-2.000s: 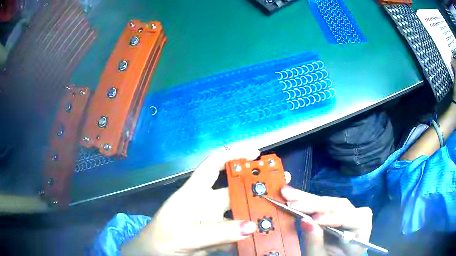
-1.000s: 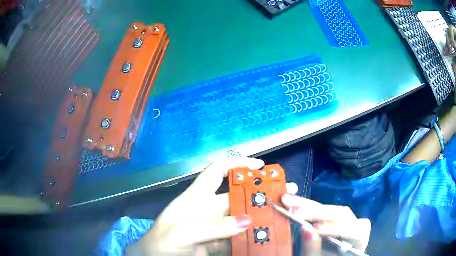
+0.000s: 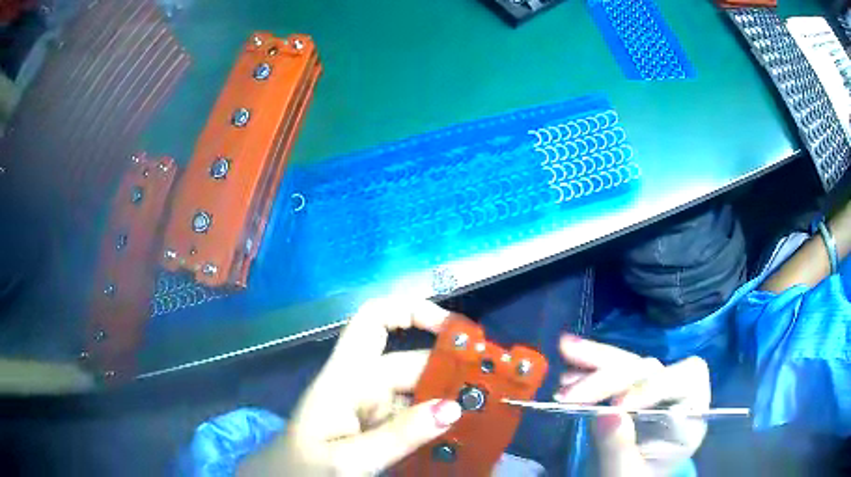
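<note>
My left hand (image 3: 359,405) grips the orange-brown fixture (image 3: 490,415) below the bench edge, its thumb beside the top round component (image 3: 472,398). A second round component (image 3: 445,452) shows lower down; the fixture's lower end is cut off by the frame. My right hand (image 3: 644,396) holds the silver tweezers (image 3: 597,409) roughly level, their tip over the fixture's right side, just right of the top component. I cannot tell if the tip touches or holds anything. The blue carrier sheet (image 3: 420,186) lies on the bench with rows of pale arcs at its right end.
Stacked fixtures (image 3: 224,158) lie left on the green bench (image 3: 420,56), with a single fixture (image 3: 121,252) and ridged stack (image 3: 103,84) farther left. A second blue sheet (image 3: 644,42) and a dark tray (image 3: 793,93) are at the back right. Another person's sleeve (image 3: 802,345) is at right.
The fixture has tilted, its top end leaning right. The tweezers have swung to nearly level, and their tip has moved off the top component to its right.
</note>
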